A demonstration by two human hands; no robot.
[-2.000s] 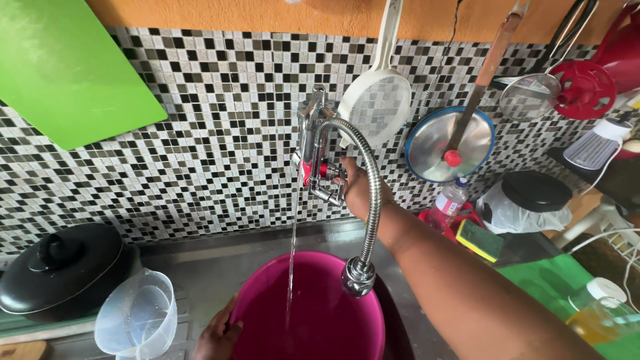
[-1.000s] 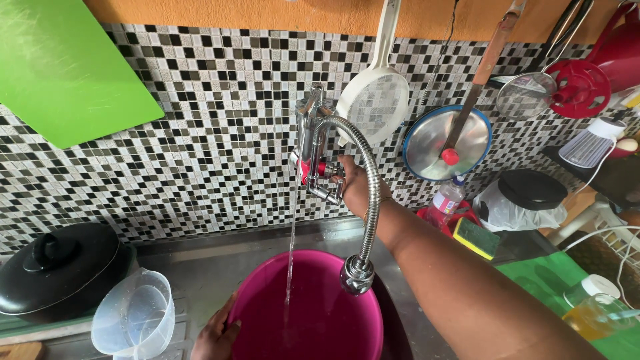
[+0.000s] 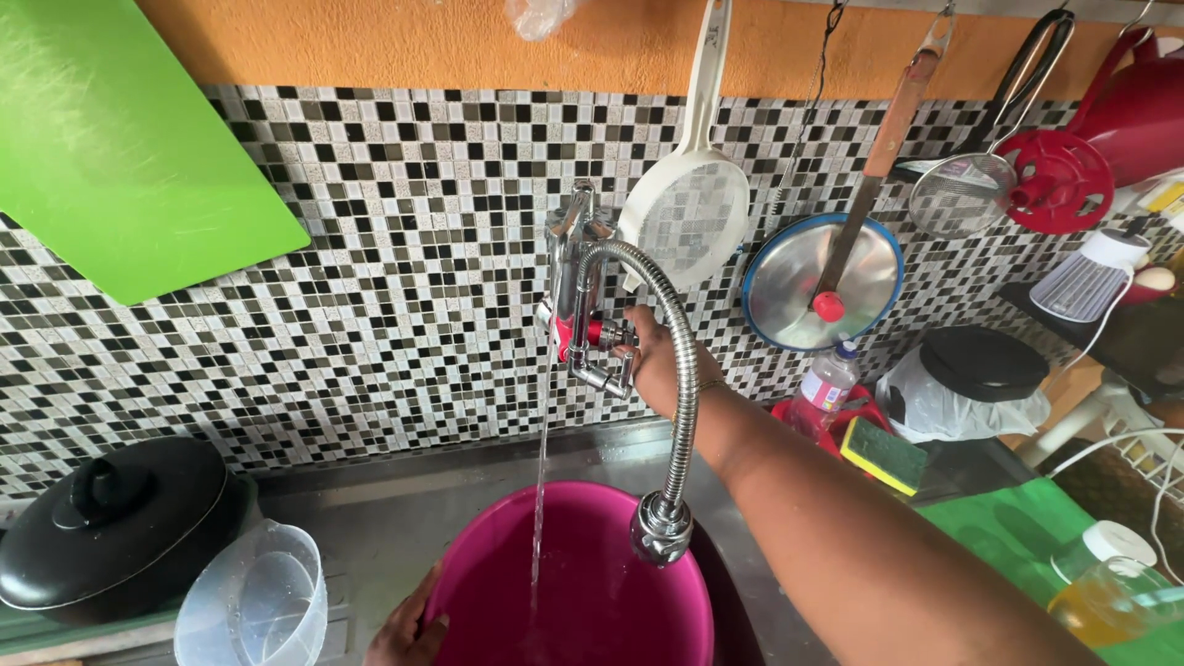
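Observation:
A thin stream of water falls from the chrome wall faucet into a magenta plastic basin in the steel sink. My right hand reaches behind the flexible metal spout and has its fingers on the faucet's valve fitting, beside its red part; the fingertips are partly hidden. The spout's round chrome head hangs over the basin's right side, with no water seen from it. At the basin's left rim, my left hand grips the wall with the thumb inside; its other fingers are mostly hidden.
A clear plastic jug and a black lidded pot stand at left. A white strainer and a blue-rimmed lid hang on the tiled wall. At right are a plastic bottle, a sponge and a black-lidded bin.

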